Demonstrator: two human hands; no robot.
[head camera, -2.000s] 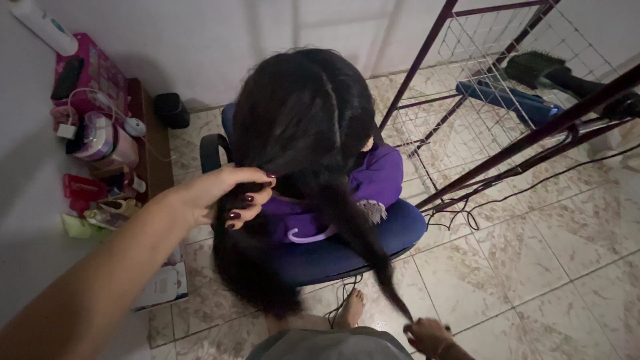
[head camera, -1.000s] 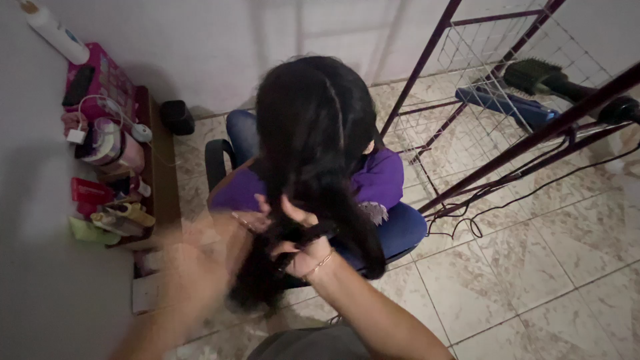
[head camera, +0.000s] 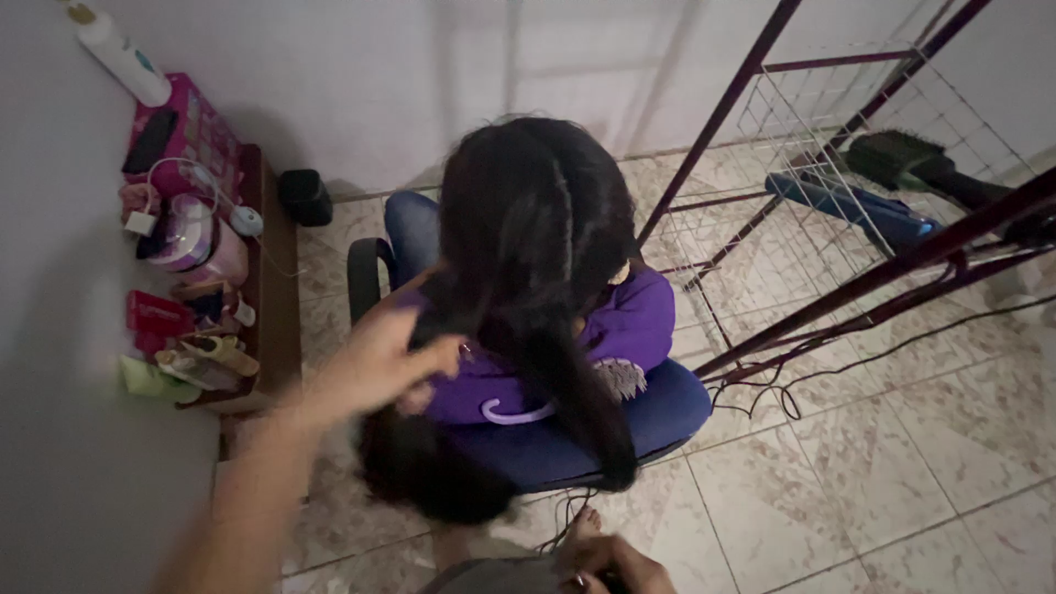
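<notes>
A person in a purple top (head camera: 648, 318) sits on a blue office chair (head camera: 528, 462), long dark hair (head camera: 528, 206) parted down the back of the head. My left hand (head camera: 412, 363), blurred by motion, grips a section of hair at the left, whose loose end (head camera: 445, 478) hangs over the chair back. Another section (head camera: 590, 404) falls on the right beside it. My right hand (head camera: 619, 565) is low at the bottom edge, fingers curled near my grey garment; whether it holds anything is not clear.
A wooden shelf (head camera: 276, 289) at the left bears a pink box (head camera: 186, 124), a jar and several bottles. At the right a metal rack (head camera: 726, 115) carries a brush (head camera: 895, 157) and a blue hair straightener (head camera: 850, 206). A black cable (head camera: 874, 359) crosses the tiled floor.
My right hand has moved from the hair behind the head down to the bottom edge. My left hand, apart from the hair one second ago, is now on the left section.
</notes>
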